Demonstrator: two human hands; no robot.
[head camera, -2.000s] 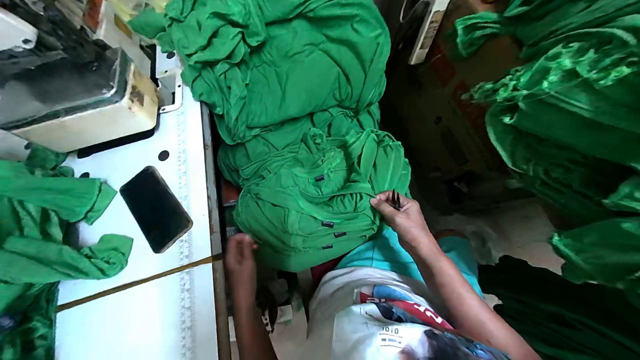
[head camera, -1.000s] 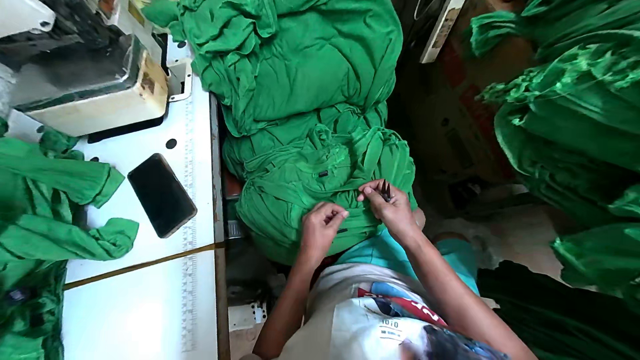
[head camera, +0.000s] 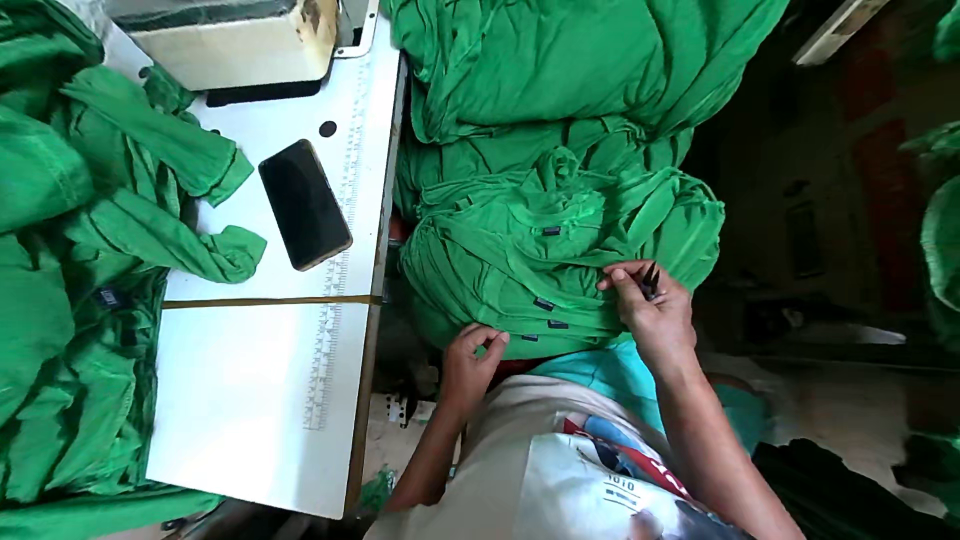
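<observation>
Green knit garments (head camera: 495, 262) with small dark labels lie heaped over the lap, a larger green bundle (head camera: 570, 67) behind them. My right hand (head camera: 660, 311) holds small dark thread snips (head camera: 650, 280) in its palm, points up, while thumb and index finger meet at the cloth edge; whether they pinch it is hard to tell. My left hand (head camera: 474, 360) is at the near left edge of the heap, fingers curled with thumb near index finger, and no object shows in it. A dark label (head camera: 544, 304) lies on the cloth between the hands.
On the left, a white table (head camera: 255, 375) with a printed ruler scale bears a smartphone (head camera: 305, 205), a sewing machine's cream housing (head camera: 232, 45) and more green garments (head camera: 45, 337). Dark cloth (head camera: 825, 487) lies at the lower right.
My left hand was beside my right hand at the cloth one second ago; it has moved left, away from it. More dark labels show on the heap now. The view has shifted.
</observation>
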